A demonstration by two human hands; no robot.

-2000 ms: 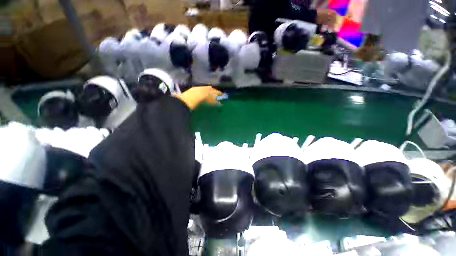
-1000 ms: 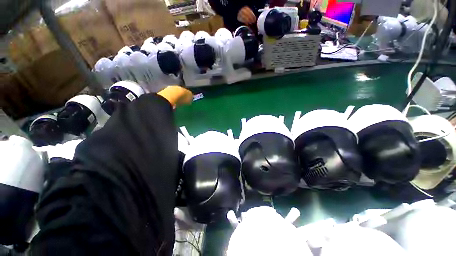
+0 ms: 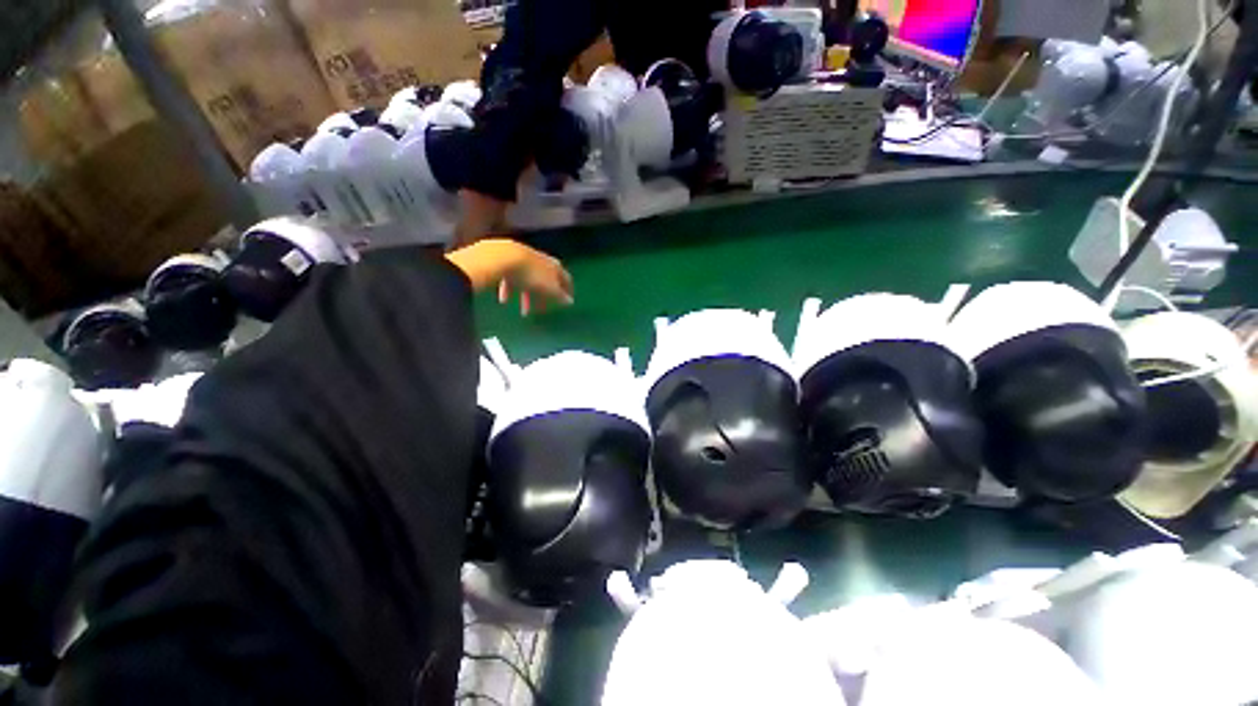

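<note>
My left hand [image 3: 513, 273], at the end of a dark sleeve, is over the green belt [image 3: 717, 255], fingers bent and slightly apart, with nothing visible in it. Dome cameras with white hoods and glossy black balls stand in a row in front of me, such as one camera [image 3: 724, 435] near the middle. Three more dome cameras, one of them the nearest to my hand [image 3: 276, 269], lie left of it, partly behind my sleeve. My right hand is not in view.
Another person's dark sleeve [image 3: 504, 131] and hand [image 3: 480, 215] reach down beside my hand. Behind are more white cameras [image 3: 366, 166], cartons [image 3: 386, 55], a perforated box [image 3: 803, 134] and a monitor [image 3: 938, 28]. White housings [image 3: 711, 641] lie at the bottom.
The small pale-blue item by my fingertips no longer shows. My fingers now hang lower and more apart. The other person's arm has come over the back row. The view has tilted and shifted.
</note>
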